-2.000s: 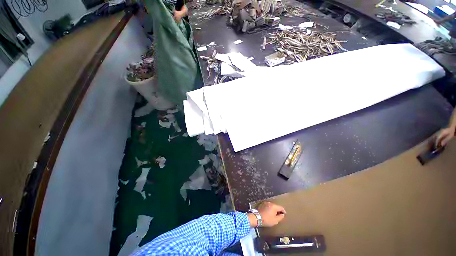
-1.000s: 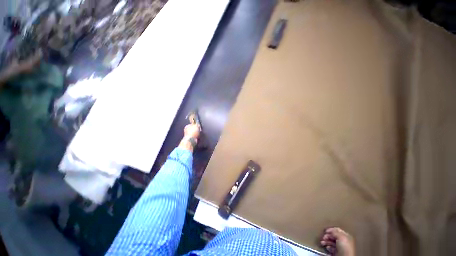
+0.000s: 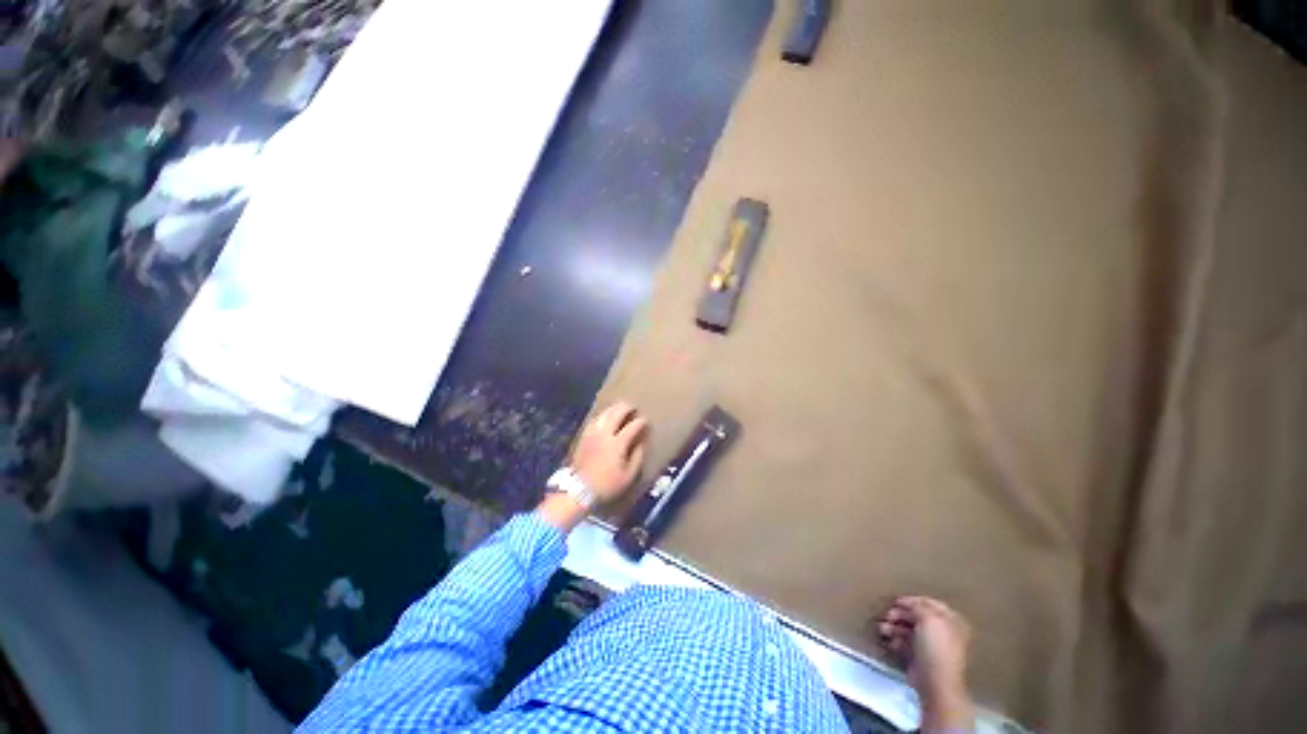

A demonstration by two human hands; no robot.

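Observation:
Brown fabric (image 3: 917, 201) lies spread on the table, with folds towards the right. My left hand (image 3: 612, 450) rests on its near left corner with loosely bent fingers and nothing visible in it. My right hand (image 3: 926, 631) is at the near edge with fingers curled; whether it pinches the fabric is hidden. A dark cloth weight (image 3: 677, 483) lies just right of my left hand. A weight with yellowish marking (image 3: 734, 265) lies farther up, near the fabric's left edge. A third weight (image 3: 806, 29) is cut off by the top of the picture.
A folded white stack (image 3: 387, 201) lies on the dark tabletop (image 3: 573, 230) left of the fabric. White underlay paper (image 3: 688, 575) shows below the near fabric edge. Blurred scraps and a green cloth or sack (image 3: 72, 273) are at the upper left. The green floor (image 3: 373, 545) has scraps.
The yellow-marked weight, on the bare tabletop at first and at my left hand a second ago, now lies on the fabric. My left hand has let go of it and moved back to the corner.

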